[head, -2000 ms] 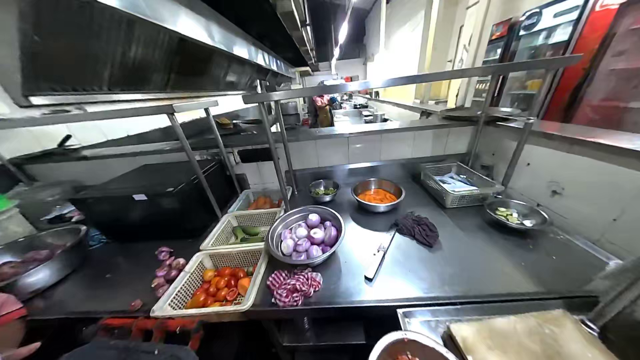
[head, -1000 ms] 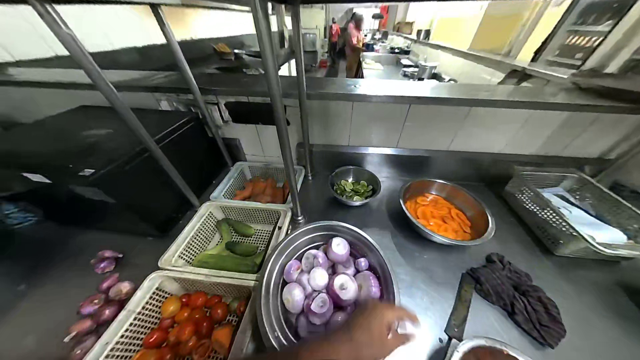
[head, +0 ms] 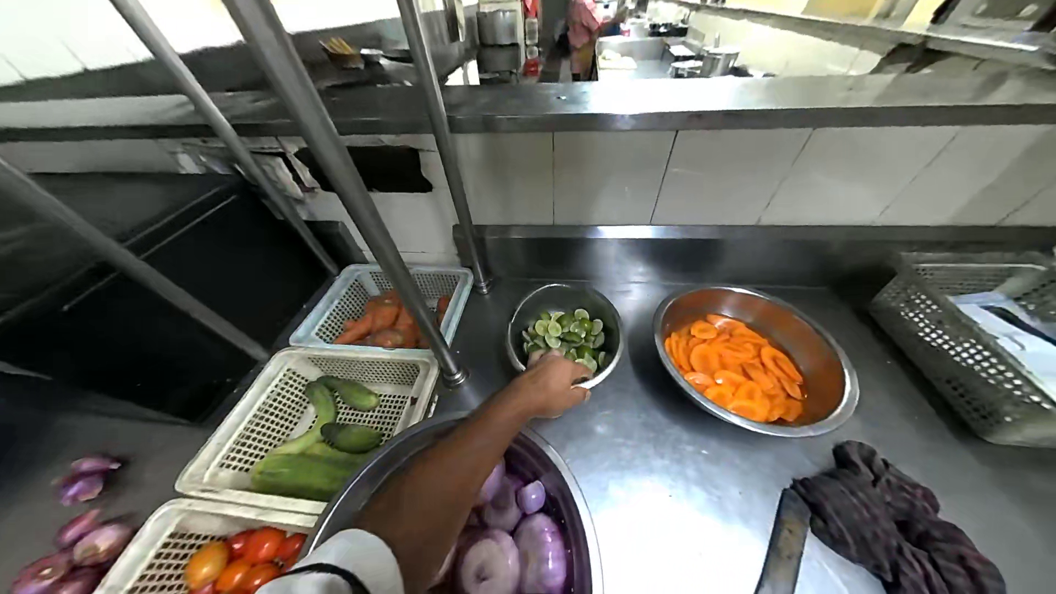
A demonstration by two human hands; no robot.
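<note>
My left hand (head: pixel 554 386) reaches over the large steel bowl (head: pixel 587 503) of peeled purple onions (head: pixel 488 563). Its fingers hold the near rim of a small steel bowl (head: pixel 609 309) of cut limes (head: pixel 565 330), fingertips inside and thumb outside. Right of this bowl is a wider steel bowl (head: pixel 841 371) with sliced carrots (head: pixel 734 371). A knife (head: pixel 784 540), its lower part cut off by the frame edge, lies beside a crumpled dark cloth (head: pixel 899 520) at the lower right. My right hand is out of view.
Left of the bowls, plastic baskets hold carrots (head: pixel 384 322), cucumbers (head: pixel 305 470) and tomatoes (head: pixel 239 561). Unpeeled onions (head: pixel 91 540) lie at far left. Metal posts (head: pixel 346 190) rise beside the baskets. A perforated basket (head: pixel 949 355) stands at right. A person (head: pixel 584 33) is in the background.
My left hand has moved from above the peeled onions to the rim of the small lime bowl. The view has moved closer to the bowls since the oldest frame.
</note>
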